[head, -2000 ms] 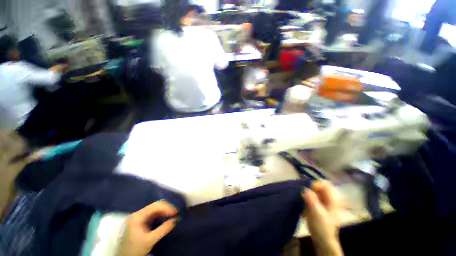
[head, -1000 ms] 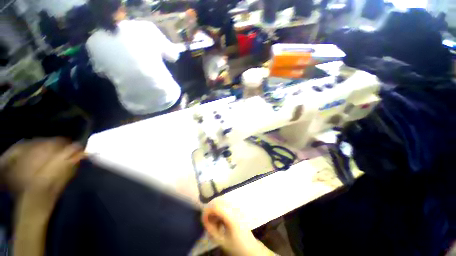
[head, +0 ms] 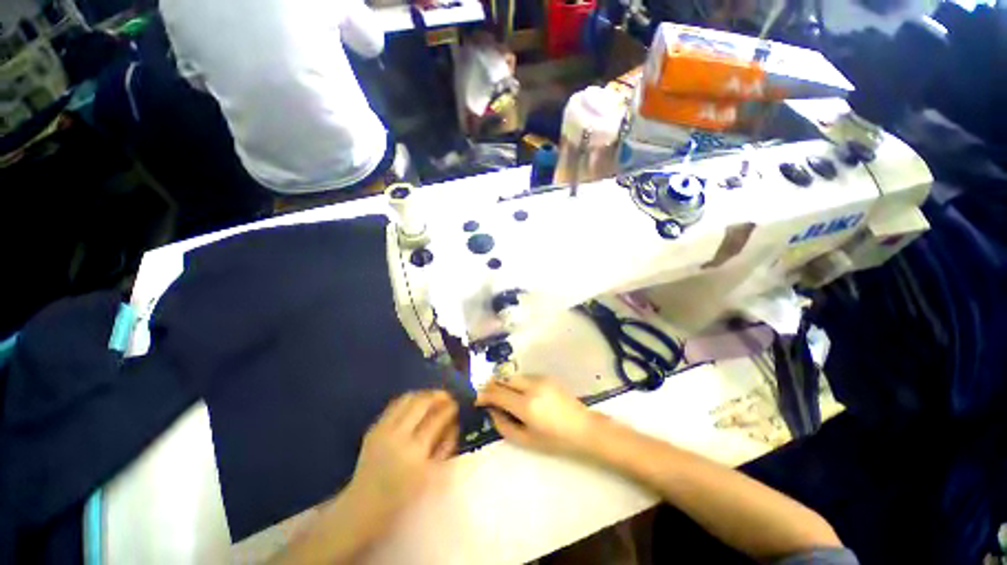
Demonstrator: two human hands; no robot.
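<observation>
A dark garment piece (head: 298, 331) lies spread flat on the white table left of the sewing machine (head: 707, 215), its right edge at the needle area. My left hand (head: 411, 447) rests on the cloth's right edge, fingers bent and slightly blurred. My right hand (head: 536, 411) is just right of it, fingertips pinching the dark cloth edge in front of the presser foot (head: 477, 370). The fingertips of both hands are close together. The needle itself is too small to make out.
Black-handled shears (head: 640, 351) lie under the machine arm. Dark strips (head: 797, 381) hang at the bed's right end. An orange and white carton (head: 707, 83) and a pale thread cone (head: 591, 132) stand behind. Dark heaps lie left and right. A person in white (head: 287, 94) sits ahead.
The cloth, held up between my hands before, now lies flat on the table at the machine. Both hands have come together at the presser foot. The view has moved closer to the machine.
</observation>
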